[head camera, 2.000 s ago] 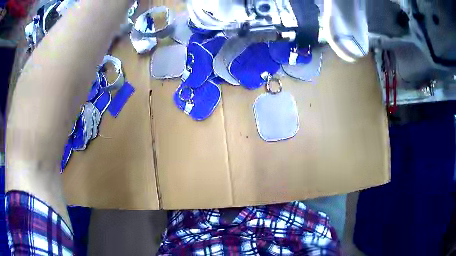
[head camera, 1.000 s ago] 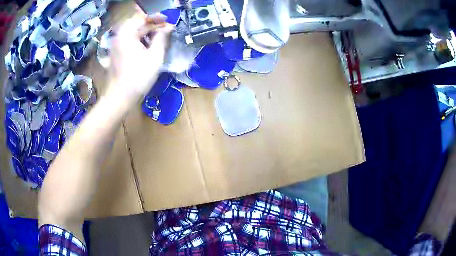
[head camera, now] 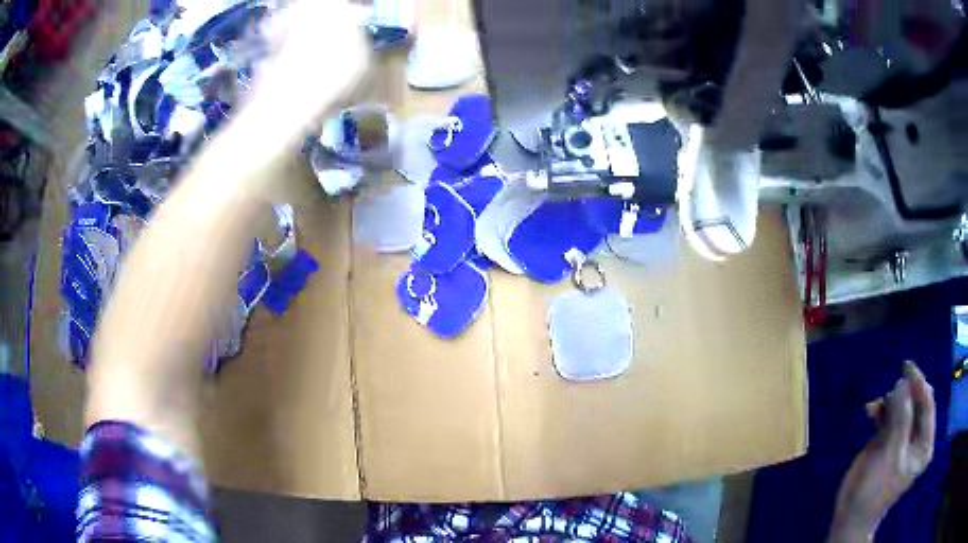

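Note:
My left hand (head camera: 316, 55) is blurred and overexposed at the top, beyond the machine head's left side. A dark blue and grey piece shows at its fingertips; whether it is held I cannot tell. My right hand (head camera: 902, 430) is at the lower right, off the cardboard, fingers apart and empty. A grey key-ring pouch (head camera: 591, 337) lies flat before the machine head (head camera: 610, 159), its ring (head camera: 588, 277) pointing toward the machine. Blue pouches with rings (head camera: 446, 297) overlap to its left. More blue panels (head camera: 552, 242) lie partly under the head.
Grey and blue strips (head camera: 154, 90) are heaped at the upper left, with stacked blue panels (head camera: 87, 276) below. A grey loop (head camera: 366, 143) stands left of the pouches. A red-handled tool (head camera: 815, 278) hangs right of the cardboard (head camera: 425, 424). Blue cloth (head camera: 780, 414) is at the right.
The view has shifted, so more of the table beyond the pouches shows. My left hand has moved from beside the machine head to farther up the table. My right hand has come into view.

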